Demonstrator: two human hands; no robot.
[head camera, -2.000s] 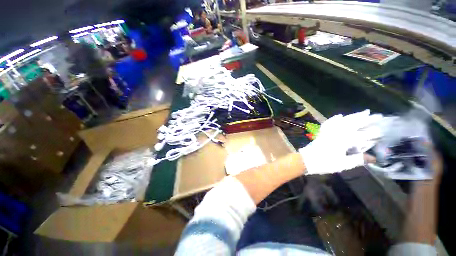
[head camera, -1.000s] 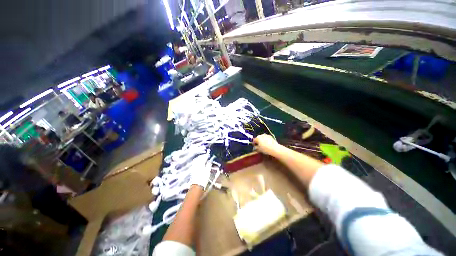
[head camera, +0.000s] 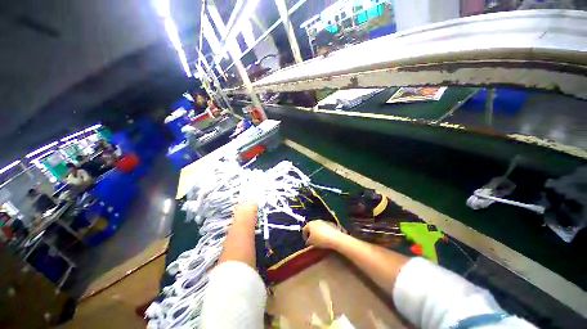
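My left hand (head camera: 246, 191), in a white glove, reaches into the heap of white power cords (head camera: 212, 225); it blends with them, so its grip is unclear. My bare right hand (head camera: 319, 232) is at the small-parts box (head camera: 302, 259), fingers curled at its dark contents near a white cord end; what they hold is hidden. A white housing (head camera: 335, 321) with pale strips standing up is cut off by the bottom edge, on the tan tray (head camera: 347, 286).
A lime-green glue gun (head camera: 422, 239) lies right of my right hand, beside dark slim tools and a dark round holder (head camera: 370, 204). On the conveyor belt (head camera: 412, 183) at right are a white corded unit (head camera: 492, 196) and a bagged item. A brown carton (head camera: 122, 283) stands at left.
The housing and glove came away from the right side; the housing then lay on the tray. My left hand has moved further into the cords. My right hand stays at the box. The view has shifted.
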